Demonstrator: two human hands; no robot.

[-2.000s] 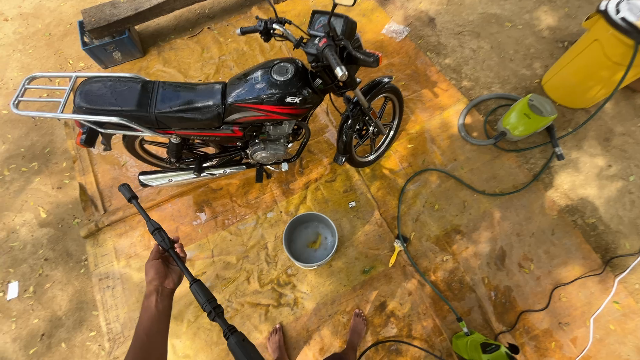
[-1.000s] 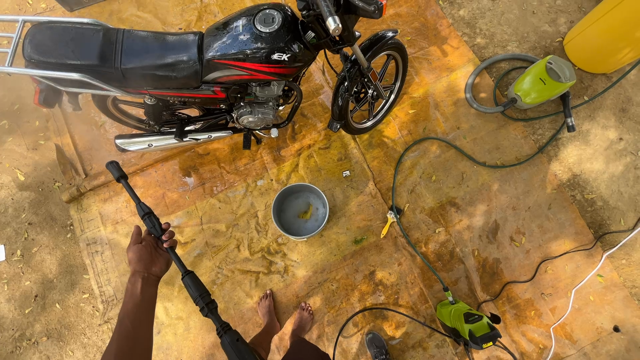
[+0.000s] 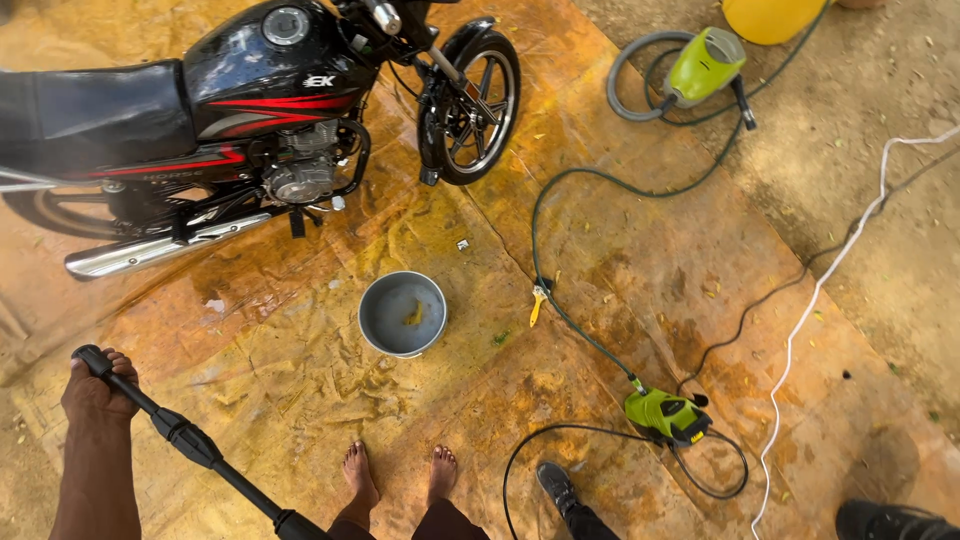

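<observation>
My left hand [image 3: 99, 386] is closed around the nozzle end of a black pressure washer lance [image 3: 187, 441] at the lower left. The lance runs down and right to the bottom edge, where its rear part leaves the view. My right hand is not in view. Above the lance stands a black and red motorcycle [image 3: 262, 97], its front wheel to the right; a faint haze of spray lies by its rear wheel and silencer. A grey bucket [image 3: 403, 313] with liquid and something yellow in it is right of the lance. My bare feet are at the bottom.
An orange tarpaulin [image 3: 465, 375] covers the ground. A green pressure washer [image 3: 666, 417], its hoses, a white cord [image 3: 796, 326] and a yellow-handled brush [image 3: 538, 301] lie on the right. A green and grey appliance [image 3: 705, 67] is at the upper right. Another person's shoe [image 3: 556, 484] shows at the bottom.
My left hand has moved along the lance to its nozzle end. Spray haze has appeared near the motorcycle's rear wheel. The view has shifted closer to the ground ahead.
</observation>
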